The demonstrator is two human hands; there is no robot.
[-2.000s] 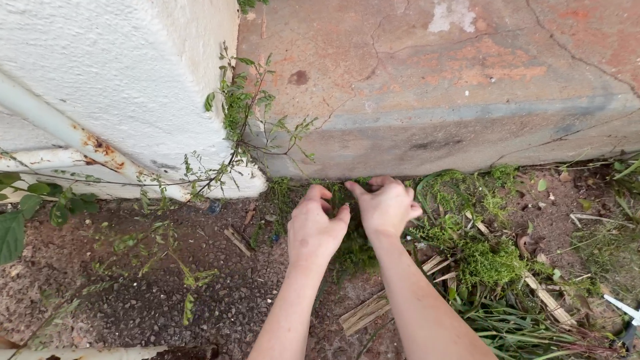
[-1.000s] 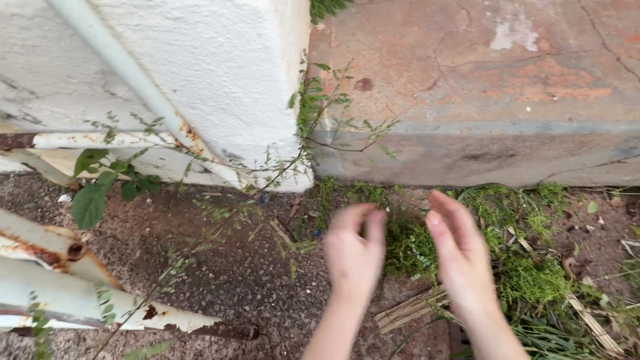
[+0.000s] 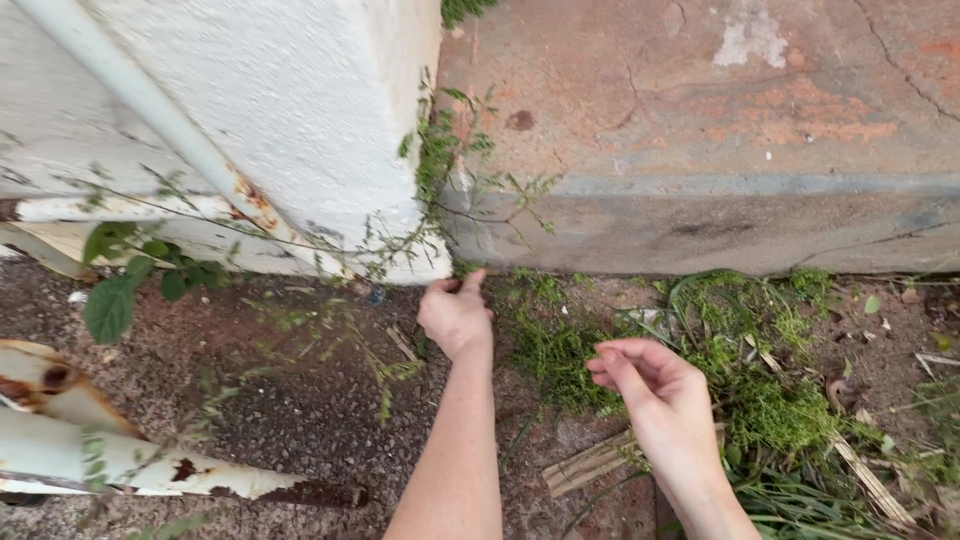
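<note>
My left hand (image 3: 457, 315) reaches down to the ground at the foot of the white wall's corner (image 3: 427, 259), where it meets the concrete step. Its fingertips touch the base there; whether they pinch anything is hidden. My right hand (image 3: 652, 382) hovers over low green weeds (image 3: 555, 352), its thumb near the curled fingers and nothing plainly visible between them. A thin leafy stem (image 3: 480, 217) grows up at the corner just above my left hand. More pulled-looking greenery (image 3: 780, 412) lies right of my right hand.
Rusty white metal pipes (image 3: 172, 135) lean by the wall, and another rusted pipe (image 3: 180, 469) lies at lower left. The concrete step (image 3: 675, 232) runs along the back. Dry stalks (image 3: 592, 461) and long grass blades (image 3: 802, 502) lie near my right forearm. A broad-leaved plant (image 3: 112, 300) stands left.
My hands were together over the weeds by the step. They have moved apart: the left is now at the wall corner, the right is above the weeds. The view has shifted left.
</note>
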